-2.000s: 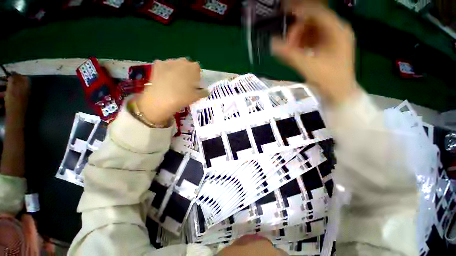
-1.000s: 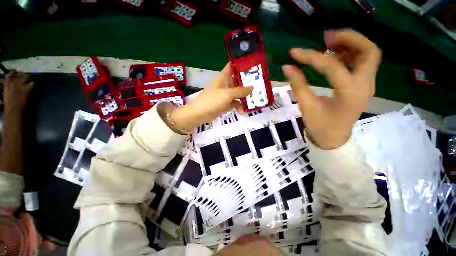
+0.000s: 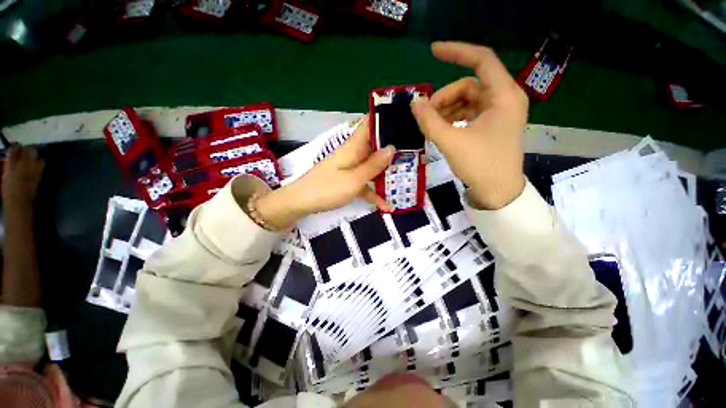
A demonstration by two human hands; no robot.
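Observation:
My left hand holds a red phone unit upright above the sticker sheets, keypad end towards me. A black sticker covers the window area at its far end. My right hand is at the sticker's right edge, with a fingertip on or beside it and another finger raised; whether it grips the sticker is unclear. The sticker sheets, white with rows of black squares, lie fanned below both hands.
Waiting units overlap at left, above a partly used sheet. Spent sheets pile at right, beside a dark slab. Red units lie on the green conveyor belt behind a pale rail. Another person's arm is at far left.
My left hand picked up a unit and has since lowered it slightly. My right hand came back from over the belt to the unit. The window end now shows a black square.

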